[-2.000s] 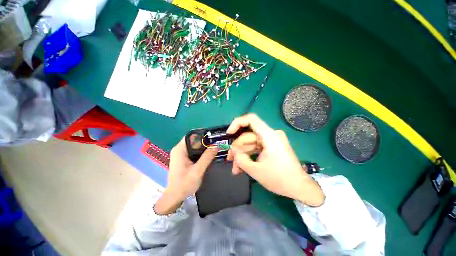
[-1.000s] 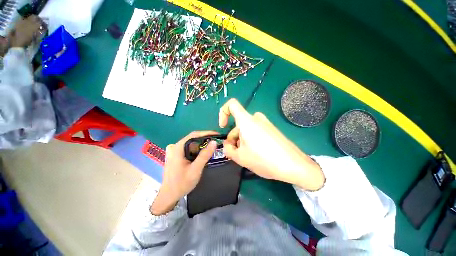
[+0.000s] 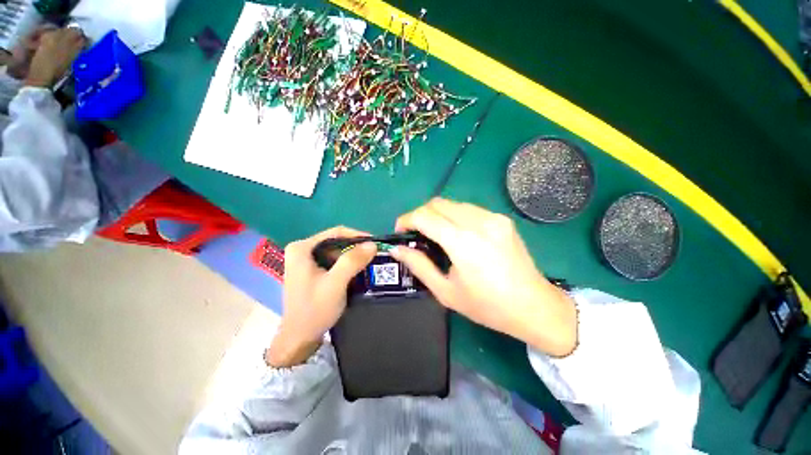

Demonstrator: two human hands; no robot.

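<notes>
A black device housing (image 3: 391, 347) is held between both hands, its matt lower part towards my body. A circuit board with a white QR-code label (image 3: 385, 274) sits in the recess at its top end. A thin green strip with wires (image 3: 384, 246) shows at the top edge, partly hidden by my thumbs. My left hand (image 3: 322, 289) grips the housing's left side, thumb on the strip's left end. My right hand (image 3: 485, 271) grips the top right corner, thumb beside the strip.
A pile of wired boards (image 3: 378, 107) lies partly on a white sheet (image 3: 258, 151). A slim dark stick (image 3: 464, 147) lies beside it. Two screw dishes (image 3: 550, 179) stand right. Black housings (image 3: 754, 355) lie far right. Left are a blue bin (image 3: 107, 75), red stool (image 3: 169, 218) and another person's hand (image 3: 55, 55).
My right fingers have moved from over the recess onto the housing's top right corner. The housing's top edge is tilted up and the QR label is now uncovered. The wires show less.
</notes>
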